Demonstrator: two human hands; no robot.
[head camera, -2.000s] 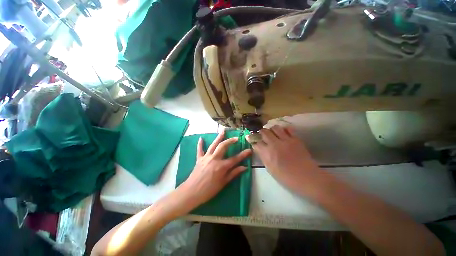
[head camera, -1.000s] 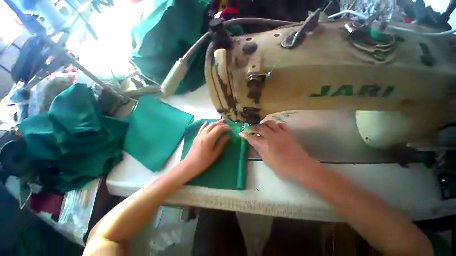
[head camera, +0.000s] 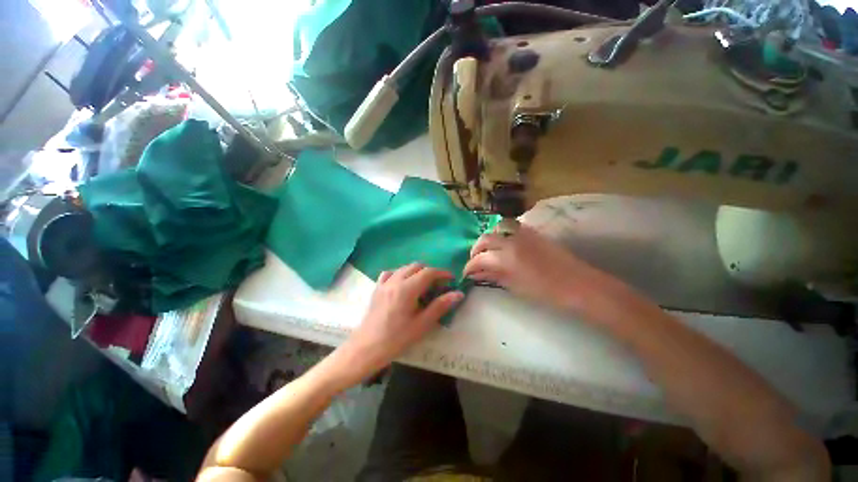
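Observation:
The green pocket piece (head camera: 419, 226) lies under the needle end of the beige sewing machine (head camera: 583, 122), turned askew, its upper left part over the edge of the waiting panel (head camera: 325, 216). My left hand (head camera: 406, 306) pinches the piece's near edge, and a small bit of cloth shows below the fingers. My right hand (head camera: 513, 264) is on the piece's right edge, close to the presser foot (head camera: 503, 202), fingers bent over the cloth. The needle and the fingertips' exact hold are hidden.
A crumpled green pile (head camera: 179, 226) lies at the left by a dark handwheel (head camera: 56, 240). A larger green heap (head camera: 362, 66) is behind the needle end. A pale lamp (head camera: 372, 113) hangs left of the head. Red cloth (head camera: 122, 331) lies below the pile. The worn table edge (head camera: 452, 365) runs in front.
The piece has turned and its near edge has moved up from the table front. My left hand has gone from lying on it to pinching its near edge. The camera view has shifted.

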